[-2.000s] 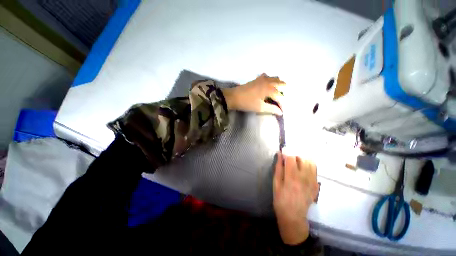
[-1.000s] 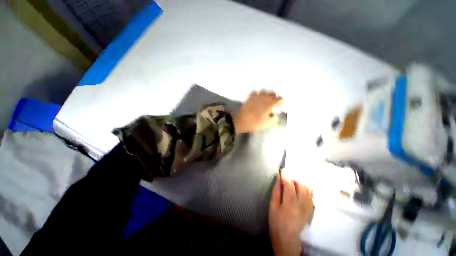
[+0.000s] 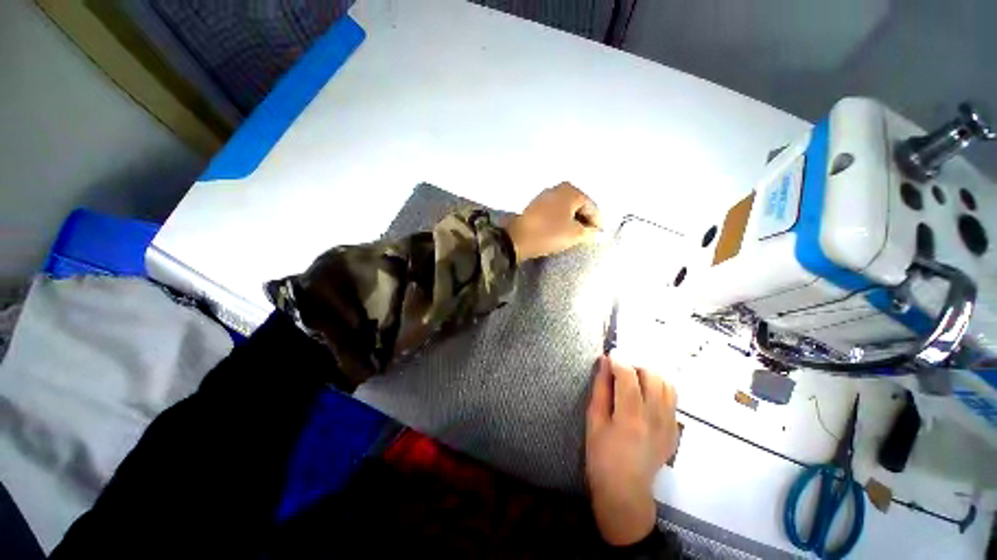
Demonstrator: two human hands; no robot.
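A grey ribbed cut panel (image 3: 492,383) lies flat on the white table, left of the needle, partly under my left forearm. A narrow dark strip (image 3: 612,326) shows along its right edge. My left hand (image 3: 555,222) rests at the panel's far right corner, fingers curled; whether it pinches the cloth is hidden. My right hand (image 3: 632,438) lies flat on the near end of the right edge, fingers together, fingertips at the dark strip. The bright lamp washes out the area between the hands and the needle.
The white and blue sewing machine head (image 3: 782,235) stands at right, its presser foot area (image 3: 754,334) right of the panel. Blue-handled scissors (image 3: 828,498) and a small black tool (image 3: 900,434) lie near right. Pale grey stacked panels (image 3: 98,383) lie at left.
My left hand's fingers, spread at the edge before, are now curled at the far corner. My right hand stays at the near edge. The view has shifted, and the panel lies nearly as before.
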